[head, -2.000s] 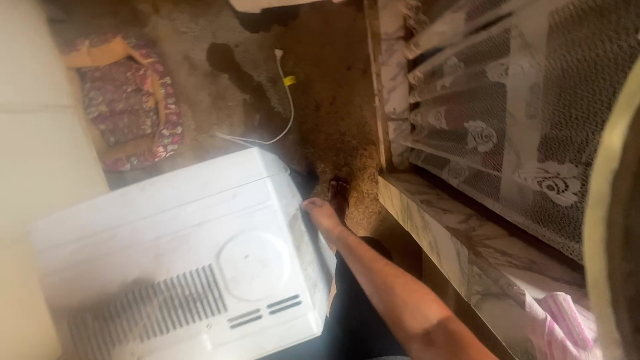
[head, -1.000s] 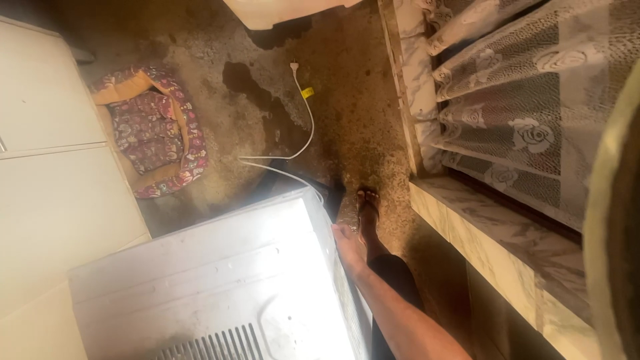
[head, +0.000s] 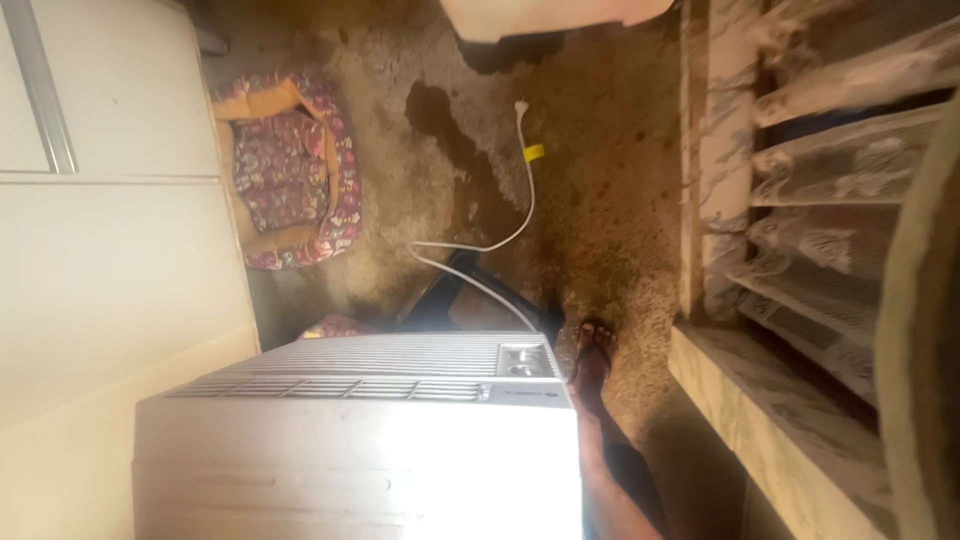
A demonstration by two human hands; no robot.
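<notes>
A white window air conditioner (head: 352,457) fills the lower middle of the view. Its louvered front grille (head: 360,360) and a small control panel with knobs (head: 523,361) face away from me, towards the top of the view. My right hand (head: 587,424) grips the unit's right side, its fingers partly hidden by the casing. My left hand is out of view. From behind the front runs a white power cord (head: 531,202) with a yellow tag, its plug (head: 520,109) lying on the floor. A dark stand or frame (head: 480,289) shows partly beyond the unit.
White cabinets (head: 112,247) line the left side. A patterned pet bed (head: 345,180) lies beside them on the stained floor. On the right are a marble ledge (head: 750,420) and lace curtains (head: 832,247). A pale container (head: 555,19) is at the top, and my foot (head: 594,352) stands near the unit.
The air conditioner has turned, so its front grille and control panel now show instead of the vented casing side. My right hand has stayed at its right side. The dark frame beyond shows more.
</notes>
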